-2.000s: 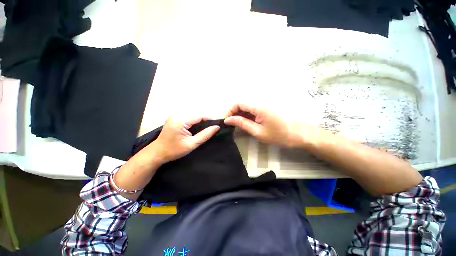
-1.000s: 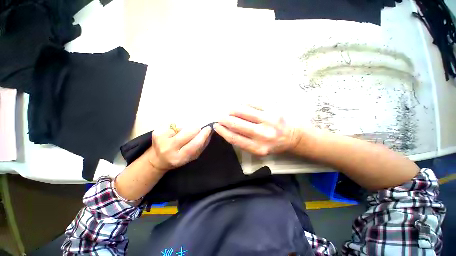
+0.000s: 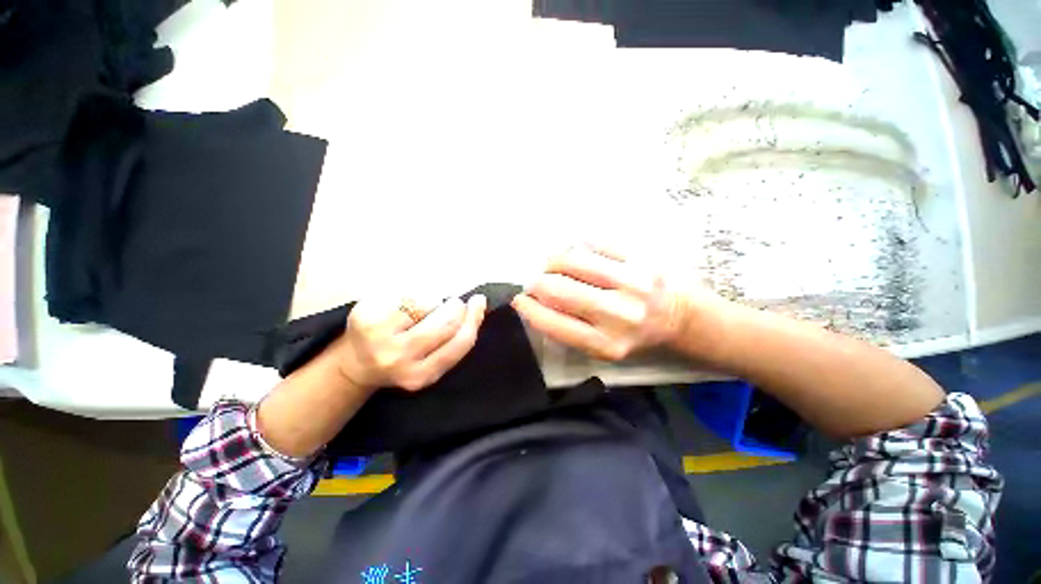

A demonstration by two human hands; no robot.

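Note:
A black panel (image 3: 457, 394) hangs over the table's near edge, above the apron. My left hand (image 3: 409, 345) grips its upper edge between thumb and fingers, with a ring visible on one finger. My right hand (image 3: 605, 306) pinches the panel's top right corner with thumb and fingertips. A short piece of the top edge shows between the two hands. The rest of the left part of the edge is partly hidden behind my left hand and wrist.
Stacked black panels (image 3: 211, 222) lie at the left on the white table (image 3: 457, 148). More black panels (image 3: 731, 25) lie at the far side. Black strips (image 3: 979, 86) lie at far right. Dark speckled marks cover the right surface. Blue bins (image 3: 731, 416) show below the table.
The hands were almost touching a second ago; now a short stretch of panel edge shows between them. The camera view has shifted slightly.

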